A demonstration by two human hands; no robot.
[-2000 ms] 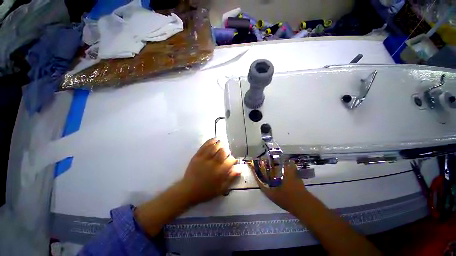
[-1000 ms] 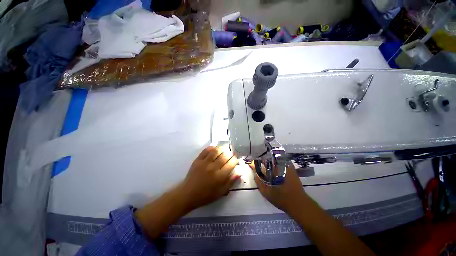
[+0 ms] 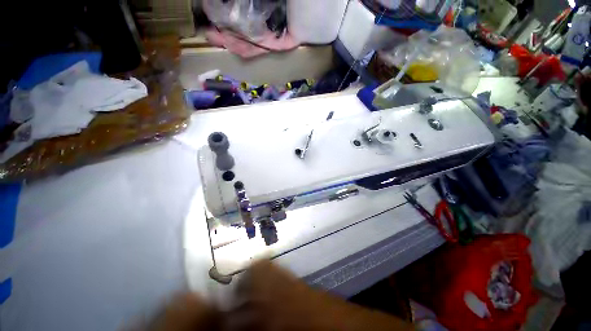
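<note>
The white sewing machine head (image 3: 324, 155) runs from the centre to the upper right. Its needle area is under the bright lamp, beside the lit needle plate (image 3: 236, 252) with a brownish tab (image 3: 220, 277) at its near corner. No hand is at the needle. My right hand (image 3: 278, 291) is strongly blurred at the bottom centre, in front of the plate. My left hand (image 3: 181, 314) is blurred and cut off by the bottom edge. A pale blur lies between the hands; I cannot tell whether it is fabric or whether either hand grips it.
Red-handled scissors (image 3: 446, 220) lie at the table's right edge, above a red plastic bag (image 3: 499, 278). A plastic-wrapped brown package (image 3: 149, 97) topped with white cloth (image 3: 81, 103) is at left. Thread cones (image 3: 223, 87) lie behind the table. White cloth (image 3: 557, 187) is heaped at right.
The view has swung right, bringing in the machine's far end and the red bag. Both hands have left the needle area and moved down towards me, close together.
</note>
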